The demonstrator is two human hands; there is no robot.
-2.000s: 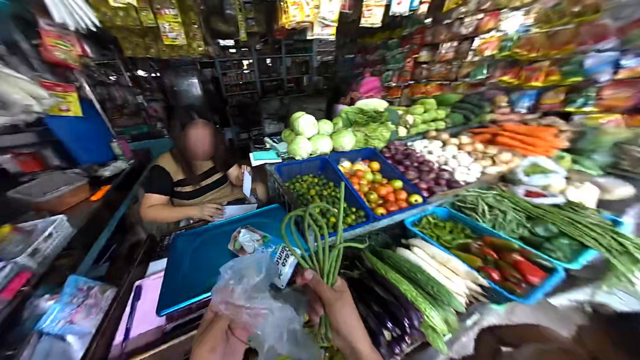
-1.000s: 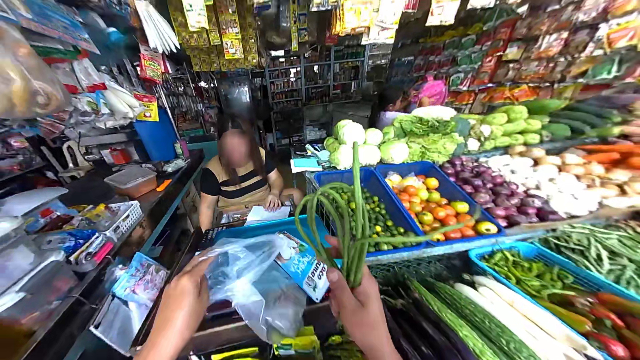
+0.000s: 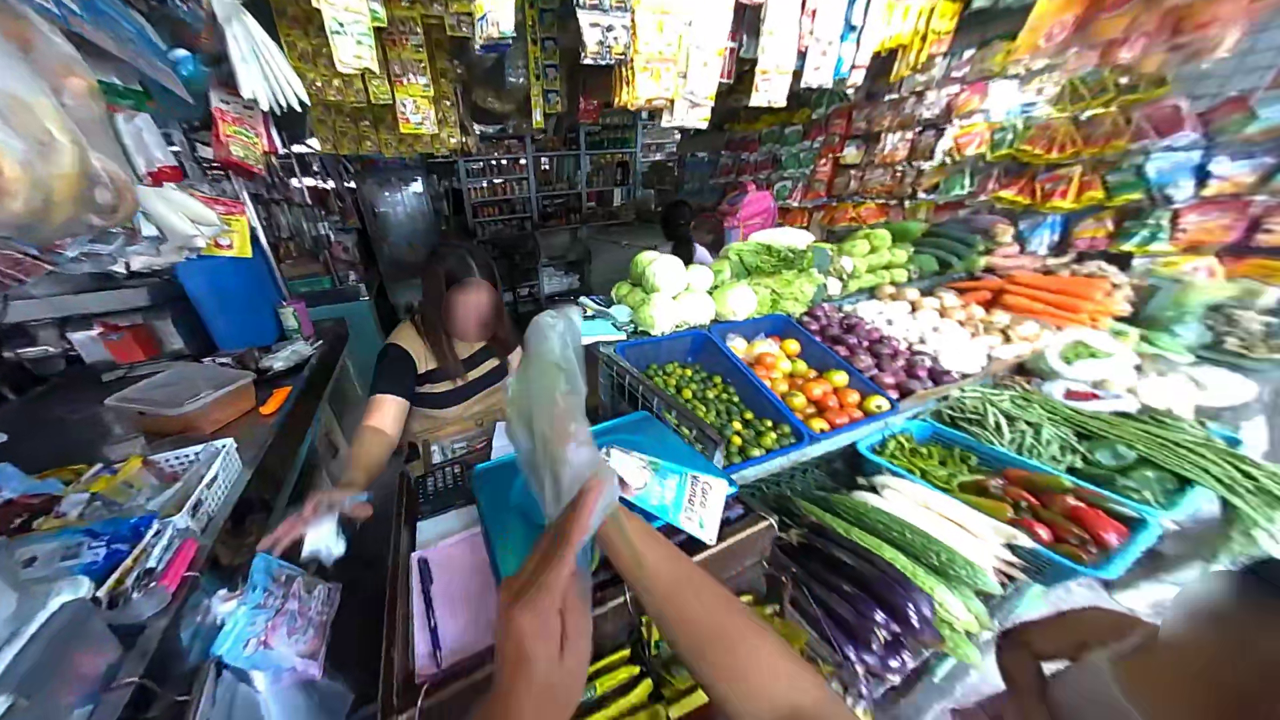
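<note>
A translucent plastic bag (image 3: 550,410) stands upright in front of me, covering my right hand (image 3: 560,440); the right forearm reaches up from the lower right. Blurred plastic hides the right fingers and anything in them. At the bag's lower edge is my left hand (image 3: 545,600), its long fingers pressed along the plastic near the right wrist. Behind both hands lies a blue tray (image 3: 500,500) with a printed coconut milk packet (image 3: 670,490) on its right side. The looped green long beans from before cannot be made out.
Across the counter sits a person (image 3: 450,370), one arm stretched toward a plastic packet (image 3: 275,620). A pen (image 3: 428,610) lies on pink paper (image 3: 460,590). To the right are crates of limes (image 3: 720,410) and tomatoes (image 3: 815,385), with eggplants (image 3: 850,600) below.
My right hand, which held looped long beans, is now inside the bag. The left hand has moved right toward the right wrist. The seated person's arm has stretched out to the left.
</note>
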